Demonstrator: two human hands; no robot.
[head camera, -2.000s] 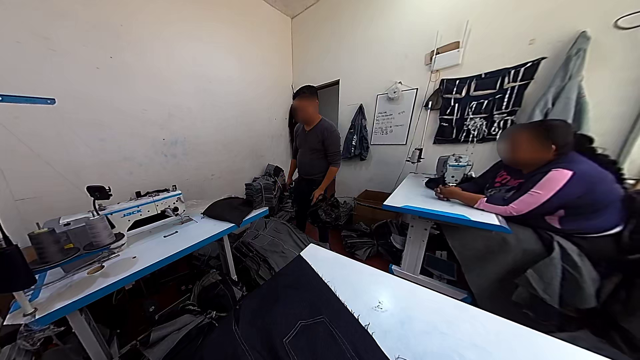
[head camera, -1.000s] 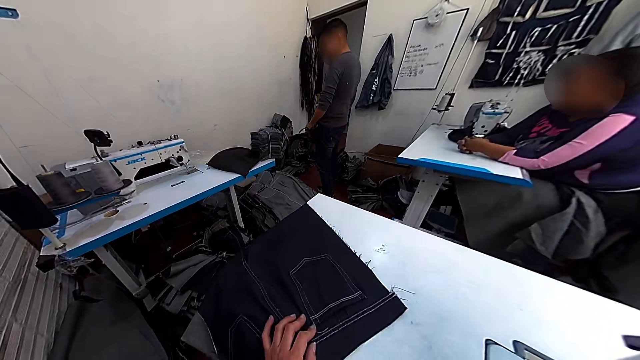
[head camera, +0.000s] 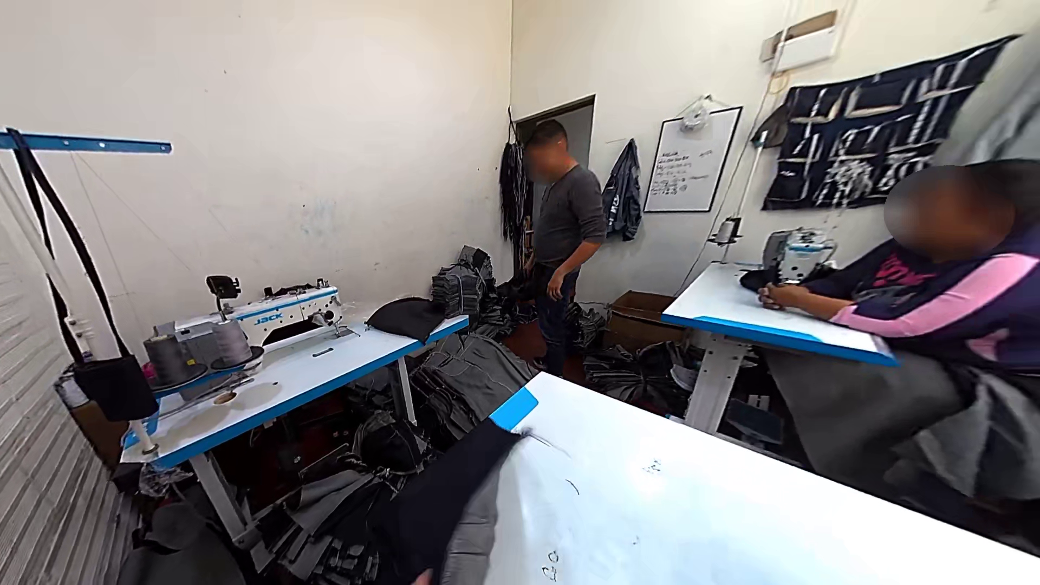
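Note:
A dark denim garment piece (head camera: 455, 496) hangs over the left corner of the white sewing table (head camera: 674, 487), with a grey section (head camera: 471, 540) showing beside it. A small part of a hand, seemingly my left hand (head camera: 423, 577), shows at the bottom edge against the cloth; its grip is hidden. My right hand is out of view.
Left stands a table with a Jack sewing machine (head camera: 280, 315) and thread cones (head camera: 233, 343). Bundled cloth (head camera: 475, 370) lies between the tables. One person (head camera: 569, 219) stands behind; another (head camera: 967, 284) sits at the right table (head camera: 731, 305). A cardboard box (head camera: 642, 321) stands near the back wall.
The denim piece, spread flat on the table with its stitched pocket outline showing a second ago, has shifted left and hangs off the corner. The hand on it has moved down, nearly out of view.

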